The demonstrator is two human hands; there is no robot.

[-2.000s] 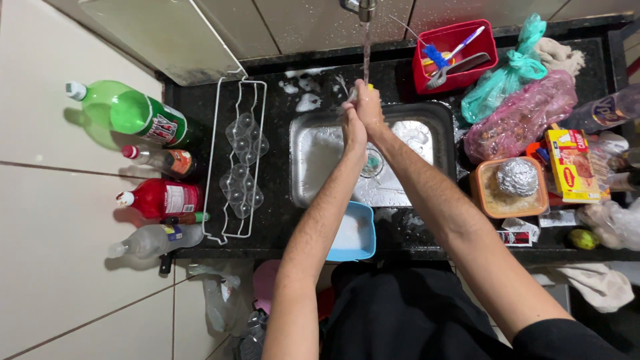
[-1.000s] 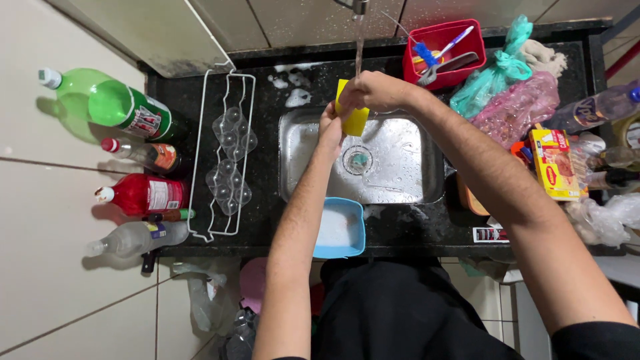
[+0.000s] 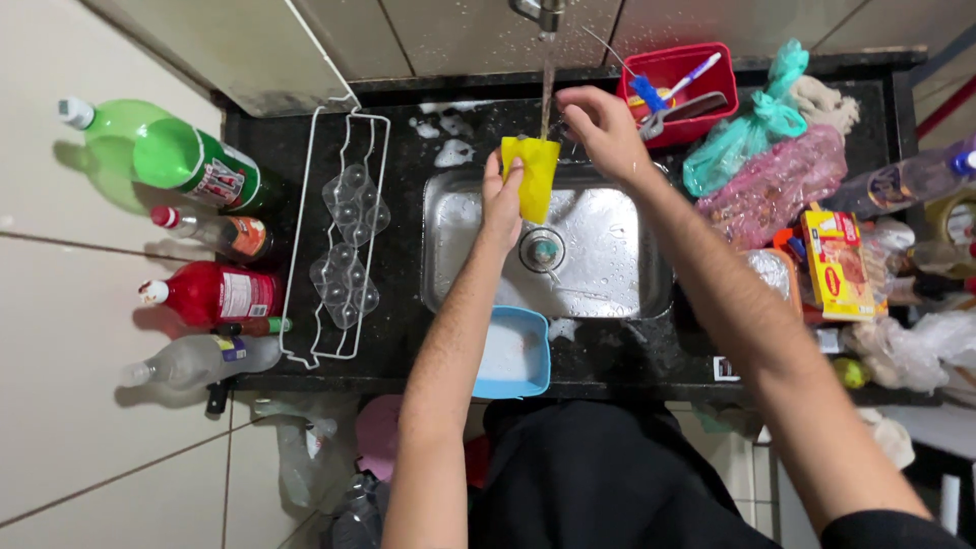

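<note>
My left hand (image 3: 503,194) grips a flat yellow piece, a sponge or cloth (image 3: 540,179), by its left side, above the steel sink (image 3: 595,229). Water from the faucet (image 3: 543,11) runs down onto its top edge. To the right of the stream is my right hand (image 3: 606,133), fingers apart and holding nothing, near a red plastic bin (image 3: 720,76) with brushes in it. Below the yellow piece, the drain strainer (image 3: 542,250) shows in the sink. A blue plastic tub (image 3: 512,354) with whitish liquid stands at the sink's front edge, partly behind my left forearm.
A white wire rack (image 3: 305,229) with clear plastic egg trays (image 3: 357,206) stands left, beside several bottles (image 3: 229,293). On the right lie a teal plastic bag (image 3: 747,145), a pink bag (image 3: 785,183), a yellow food box (image 3: 839,263) and more bottles. Foam spots the black counter (image 3: 396,290).
My hands were together under the water; now they are apart. My right hand has let go of the yellow piece and moved right, while my left keeps it and shows it more fully.
</note>
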